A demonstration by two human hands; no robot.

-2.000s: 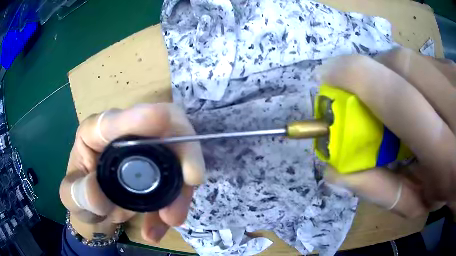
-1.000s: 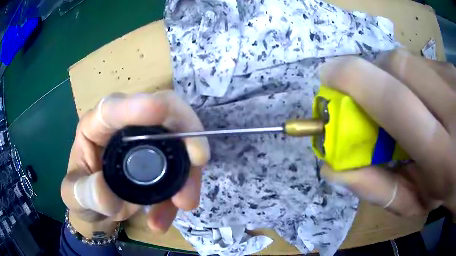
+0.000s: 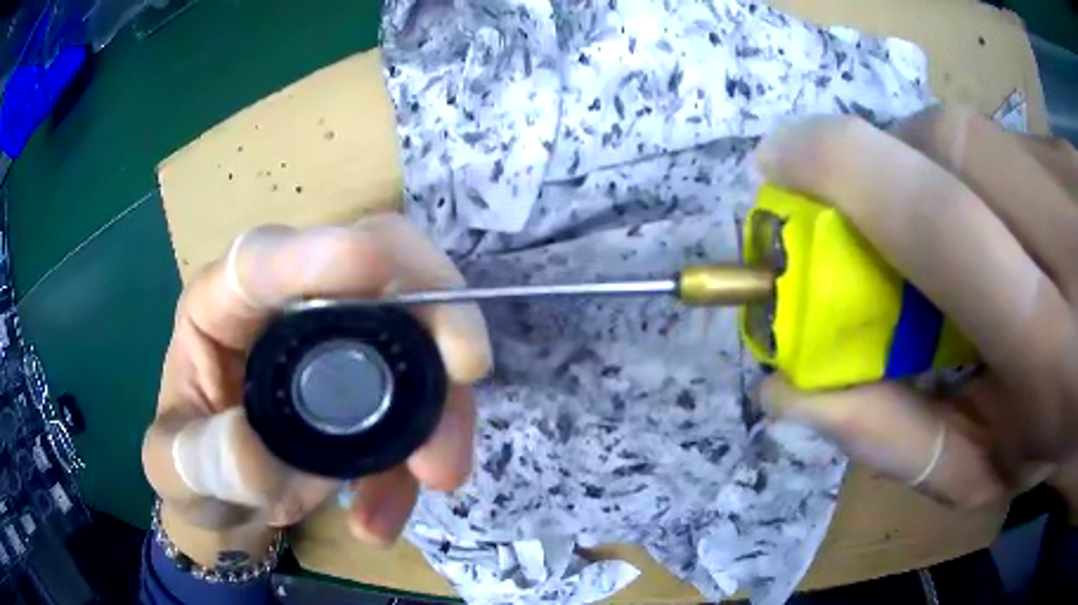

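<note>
My left hand (image 3: 213, 378), with pale finger cots, holds a round black part (image 3: 274, 402) by its edge, face up towards me. A flat silver disc (image 3: 343, 388) sits in its middle. My right hand (image 3: 922, 284) grips the padded yellow handle (image 3: 833, 296) with a blue band. A brass collar (image 3: 727, 285) joins it to a thin straight metal shaft (image 3: 567, 290). The shaft runs left across my left fingertips, and its end lies at the upper rim of the black part. Exact contact there cannot be told.
A crumpled white cloth (image 3: 662, 95) with dark specks lies under the hands on a tan board (image 3: 272, 154). The green surface (image 3: 95, 248) shows at left, with a blue object (image 3: 41, 101) and dark small parts (image 3: 30, 473) along the edge.
The shaft has moved up from the black part's face to its upper rim and lies nearly level. The black part sits slightly higher than two seconds ago. Both hands keep their holds.
</note>
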